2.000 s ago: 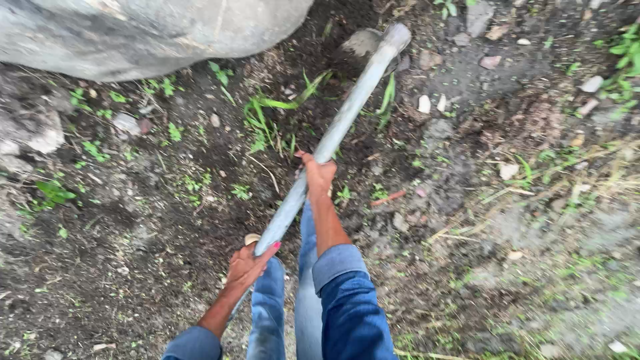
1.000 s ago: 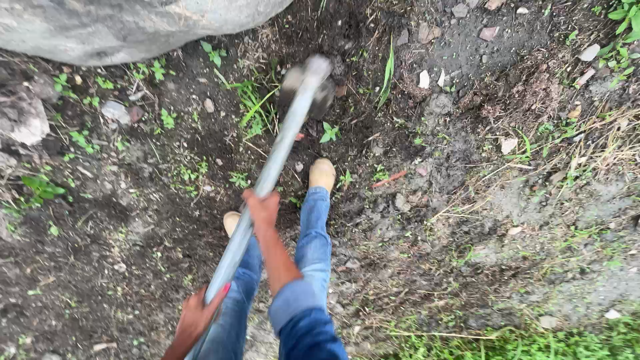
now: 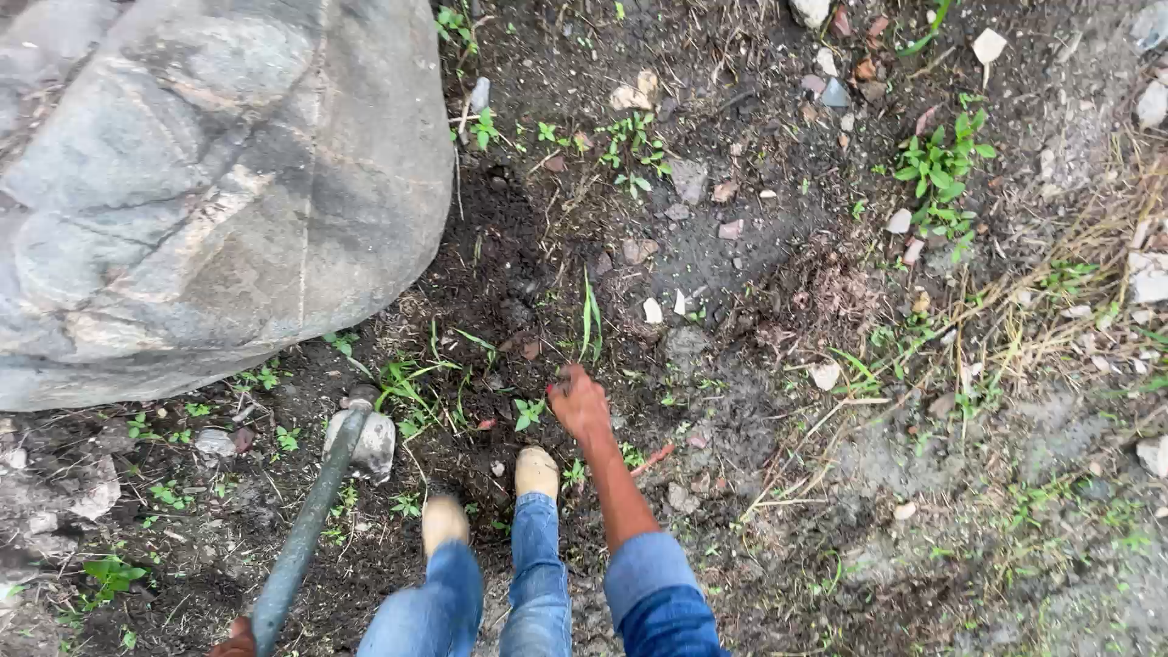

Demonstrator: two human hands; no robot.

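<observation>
A hoe with a long metal-grey handle [image 3: 306,529] leans across the lower left, its soil-smeared blade [image 3: 363,443] on the ground below the boulder. My left hand [image 3: 235,639] is at the bottom edge, closed on the lower end of the handle; only part of it shows. My right hand [image 3: 578,401] is off the handle, over dark soil just above my right shoe, near a small green seedling [image 3: 528,413]. Its fingers are bent and blurred, and whether they hold anything does not show. A tuft of grass [image 3: 406,392] grows between the blade and this hand.
A large grey boulder [image 3: 228,201] fills the upper left. My tan shoes [image 3: 537,473] stand on the soil below the grass. Leafy weeds [image 3: 944,173], small stones [image 3: 689,181] and dry straw [image 3: 1022,319] lie to the right.
My right hand has let go of the hoe handle and moved over the soil. The hoe has swung to the left, with my left hand still on it. The view now takes in more boulder.
</observation>
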